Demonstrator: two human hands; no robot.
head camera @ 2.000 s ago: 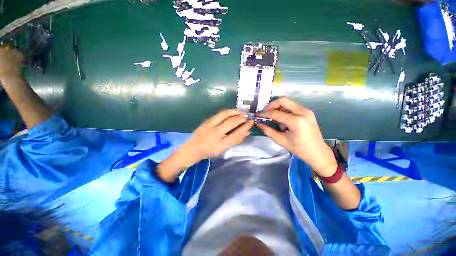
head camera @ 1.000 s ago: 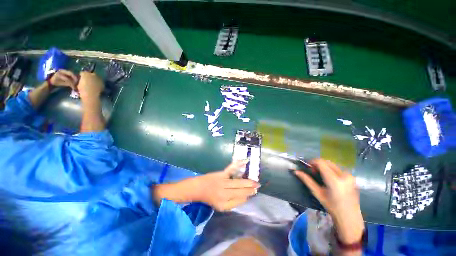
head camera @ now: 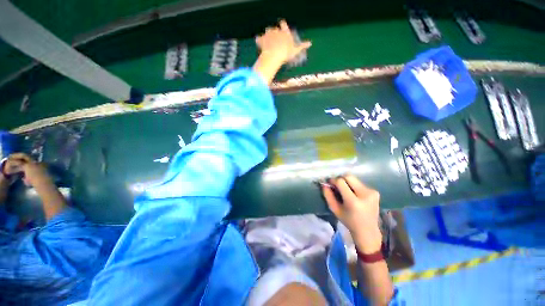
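My left hand (head camera: pixel 279 45) reaches far over the green conveyor, fingers spread, partly over a blurred flat grey-white unit (head camera: pixel 299 52). Whether it touches that unit is unclear. My left sleeve hides part of the bench. My right hand (head camera: pixel 355 203) is low above the bench near its front edge, fingers pinched on a dark slim hand tool (head camera: pixel 323 183); only a little of the tool shows. Loose white tabs (head camera: pixel 373 116) lie beyond my right hand. A checkered stack of small parts (head camera: pixel 434 161) lies to its right.
A blue bin (head camera: pixel 412 89) of white pieces stands by the worn conveyor edge. Open pliers (head camera: pixel 490 143) and two long units (head camera: pixel 499 110) lie at right. More units (head camera: pixel 224 57) are on the conveyor. Yellow tape (head camera: pixel 336 145) is on the bench. Another worker's hands (head camera: pixel 24 167) are at left.
My left hand has left the unit on the bench and stretched forward over the conveyor. The view has shifted right. My right hand still holds the slim tool.
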